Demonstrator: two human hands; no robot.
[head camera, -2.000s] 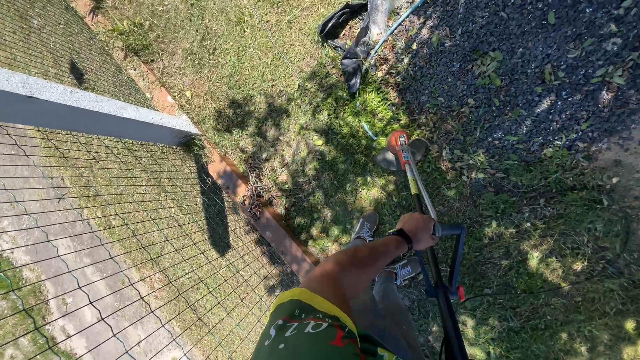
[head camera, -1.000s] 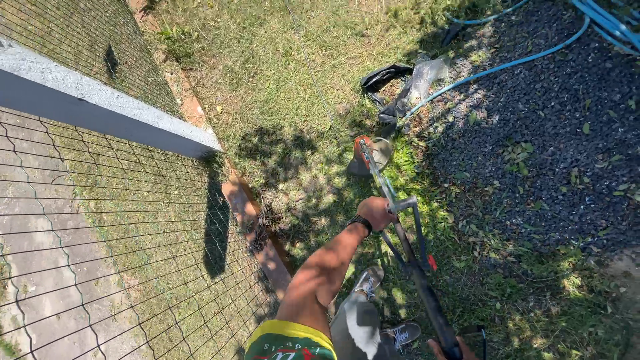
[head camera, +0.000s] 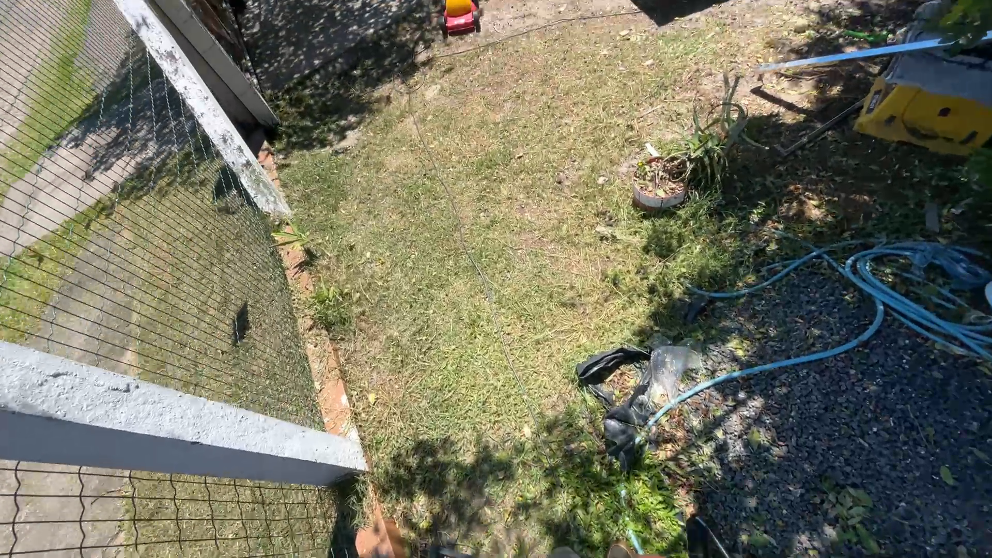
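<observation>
Neither my left hand nor my right hand can be made out in the head view, and the string trimmer seen earlier cannot be recognised. Small brownish and dark shapes show at the bottom edge, cut off and too small to name. Above them a crumpled black plastic bag (head camera: 626, 422) and a clear plastic piece (head camera: 668, 373) lie where grass (head camera: 465, 310) meets dark gravel (head camera: 806, 442). Past the bag runs a light blue hose (head camera: 763, 370), coiled at the right. A thin cord (head camera: 473, 260) crosses the lawn.
Along the left stand a wire mesh fence (head camera: 194, 294), a near concrete post (head camera: 178, 422) and a farther post (head camera: 205, 108), with a brick edging (head camera: 329, 380) at their foot. A potted plant (head camera: 659, 190), a yellow container-like object (head camera: 922, 116) and a red and yellow object (head camera: 461, 17) lie farther off.
The view has tilted up and away from my body. My arms, shoes and the string trimmer, visible one second ago, have left the frame or its recognisable part.
</observation>
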